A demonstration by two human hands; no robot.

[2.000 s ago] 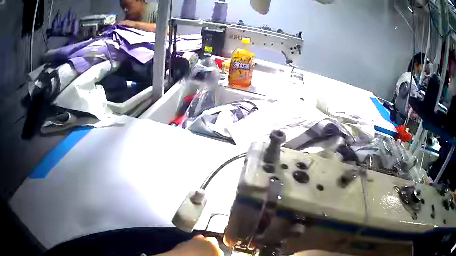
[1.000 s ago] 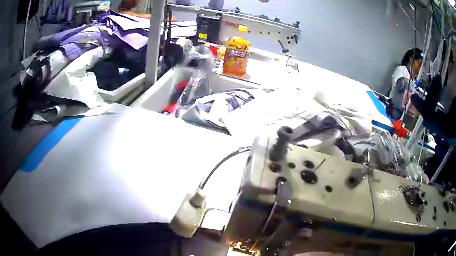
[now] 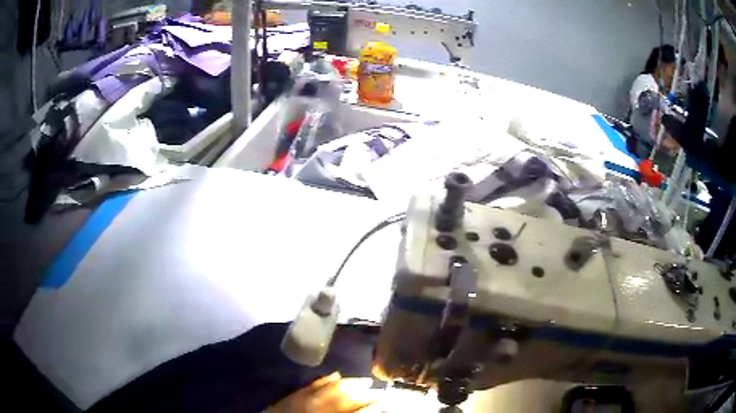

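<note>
The cream sewing machine head (image 3: pixel 533 298) with a blue stripe fills the lower right. A dark garment piece (image 3: pixel 234 371) lies left of the needle area, over the front of the white table. My left hand (image 3: pixel 327 395) lies on this dark cloth beside the lit needle area, cut off by the bottom edge; its grip on the cloth cannot be made out. The pale machine lamp (image 3: pixel 310 331) hangs on its bent cable above the cloth. My right hand is not in view.
Blue tape (image 3: pixel 90 240) is on the white table (image 3: pixel 186 258). Crumpled cloth and plastic-wrapped pieces (image 3: pixel 637 214) lie behind the machine. An orange bottle (image 3: pixel 376 77) stands farther back. Purple cloth (image 3: pixel 198 44) is heaped at upper left. A person (image 3: pixel 647 97) is at far right.
My left hand, out of view one second ago, shows again beside the needle area. The dark cloth now reaches higher over the table's front. The camera view has shifted slightly.
</note>
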